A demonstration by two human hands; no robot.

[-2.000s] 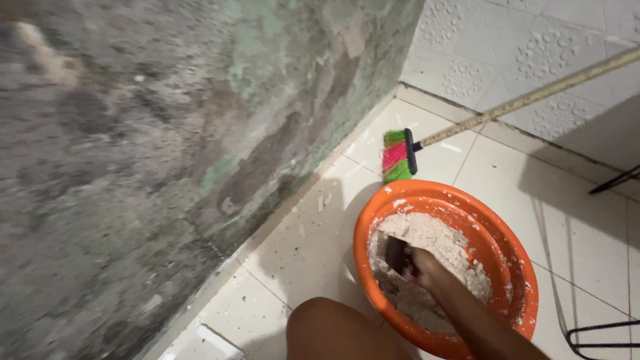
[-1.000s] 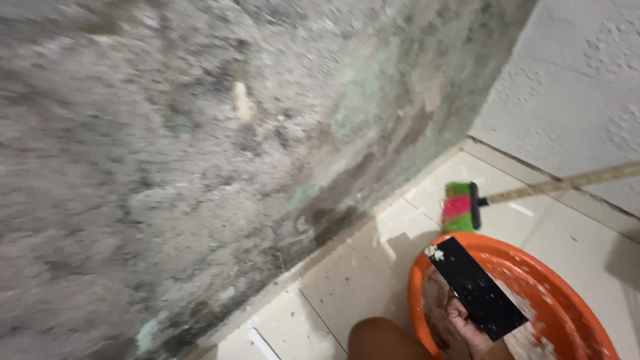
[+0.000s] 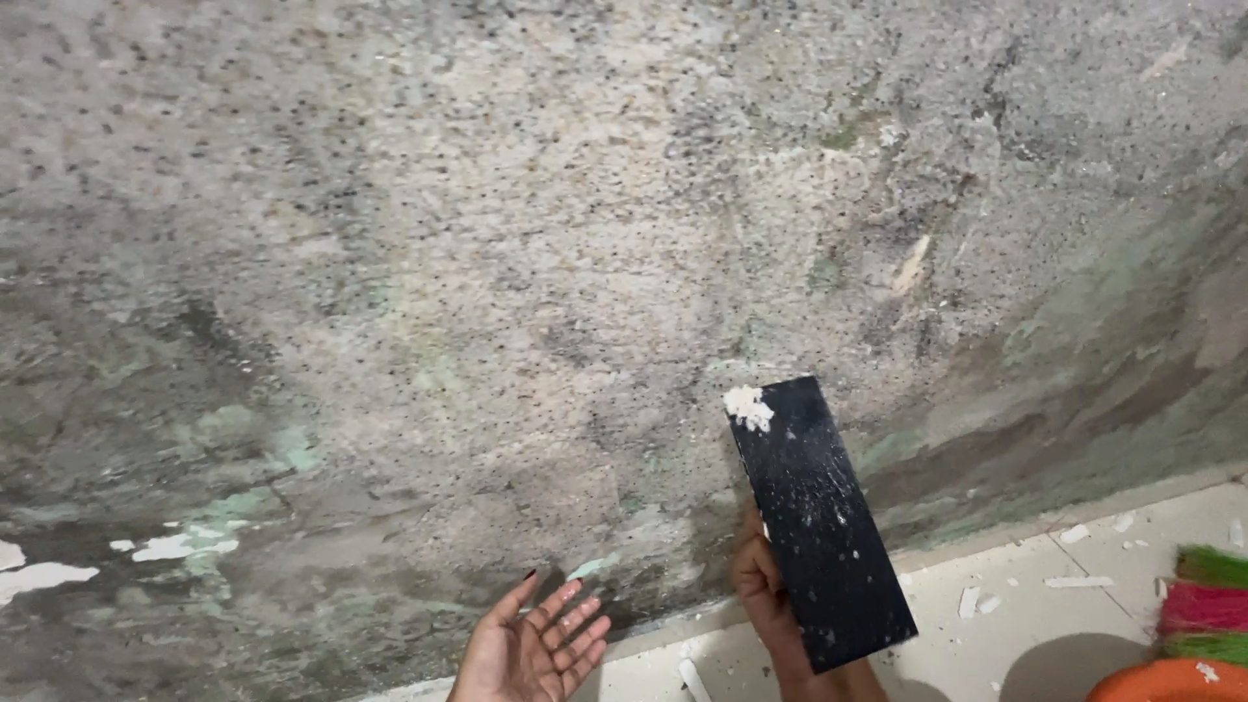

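Note:
My right hand (image 3: 765, 575) grips a black rectangular plastering trowel (image 3: 829, 531) from behind, with its flat face turned up toward me. A small lump of whitish, crumbly paste (image 3: 750, 408) clings to the trowel's upper left corner, and white specks dot the face. To its left, my left hand (image 3: 546, 639) is held palm up with the fingers spread and nothing in it, near the foot of the wall. Behind both hands stands a rough, stained grey wall (image 3: 546, 292) with green and white paint patches.
An orange plastic basin (image 3: 1170, 682) shows its rim at the bottom right corner. Just above it are the green and pink bristles of a broom (image 3: 1204, 604). Pale floor tiles (image 3: 1033, 604) run along the wall, with white flakes scattered on them.
The right hand was in the basin and has come out with the trowel, which is now in front of the wall. The left hand has come into view. The view has swung left toward the wall.

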